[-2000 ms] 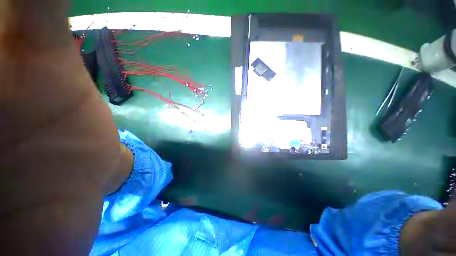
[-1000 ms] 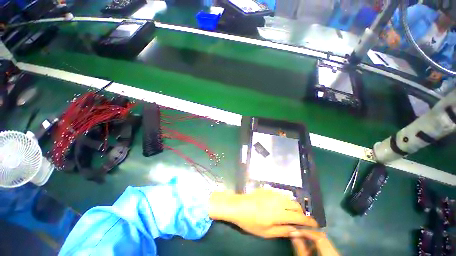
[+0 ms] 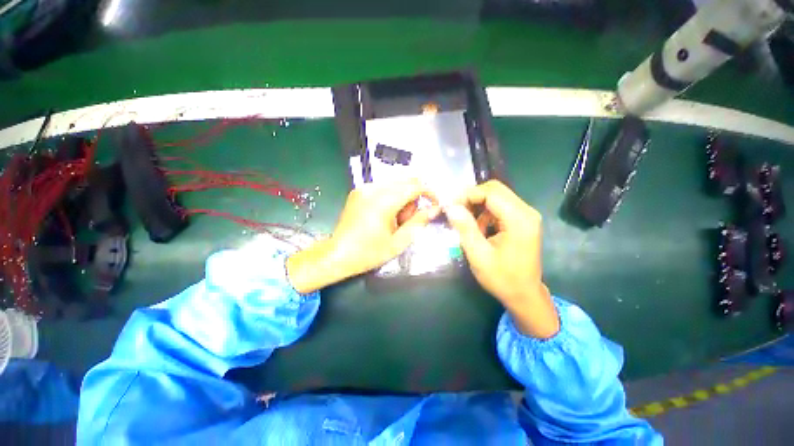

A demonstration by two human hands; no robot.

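Observation:
An open unit (image 3: 489, 139) with a black frame lies on the green bench in front of me. Its silver panel (image 3: 444, 144) carries a small black module (image 3: 393, 154). A bright circuit board strip (image 3: 431, 260) shows at the near end. My left hand (image 3: 370, 228) is over the unit's left side, with thumb and fingertips brought together. My right hand (image 3: 505, 244) is over the right side, fingertips pinched close to the left ones. A tiny pale thing may be between the fingertips, too small to tell. The hands hide the unit's middle.
Red wire leads (image 3: 244, 181) and a long black bar (image 3: 150, 183) lie left, with black wired parts (image 3: 106, 257). A black bar (image 3: 614, 172) and thin metallic prongs (image 3: 578, 158) lie right, below a white jointed arm (image 3: 688, 57). Black-and-red parts (image 3: 766, 226) lie far right. A white rail (image 3: 557, 100) crosses behind.
My left hand has drawn back from the unit's near end, and both hands now meet over its middle. The camera view has tilted down. The unit appears higher and further left.

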